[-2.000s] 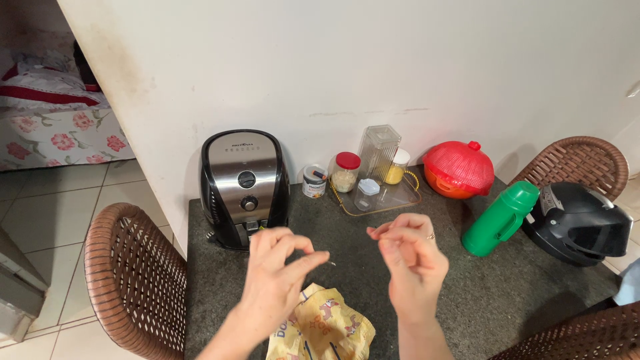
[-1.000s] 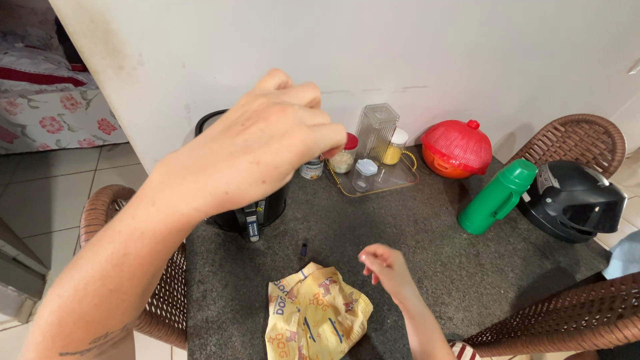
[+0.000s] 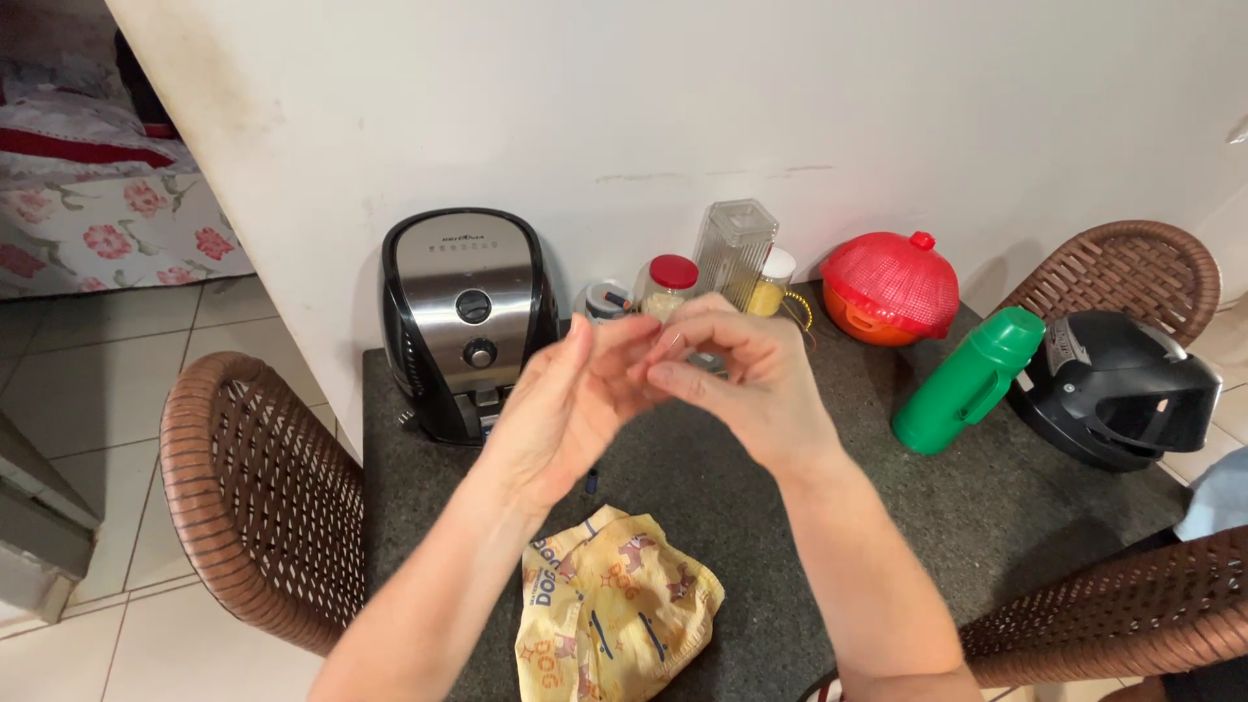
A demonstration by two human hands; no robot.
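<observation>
Both hands are raised over the dark stone tabletop (image 3: 702,487), their fingertips meeting. My left hand (image 3: 575,400) has its palm turned inward and fingers extended; whether it pinches something thin is unclear. My right hand (image 3: 751,380) brings thumb and index finger together against the left fingertips, and any fine object between them is too small to make out. Below the hands lies a crumpled yellow printed cloth (image 3: 624,614) with dog figures. A small dark blue item (image 3: 592,481), perhaps a thread spool, sits just behind the cloth. Past the left thumb, a dark and orange item (image 3: 616,300) shows near a jar.
An air fryer (image 3: 473,312) stands at the back left. Behind the hands are a red-lidded jar (image 3: 673,273), a clear ribbed container (image 3: 736,244) and a white-lidded jar (image 3: 775,273). Rightward are a red-covered bowl (image 3: 892,288), green thermos (image 3: 965,380) and black helmet (image 3: 1121,390). Woven chairs (image 3: 244,487) flank the table.
One second ago the hands were apart, one arm stretched high across the air fryer and the other hand low beside the cloth. Now they are together above the table.
</observation>
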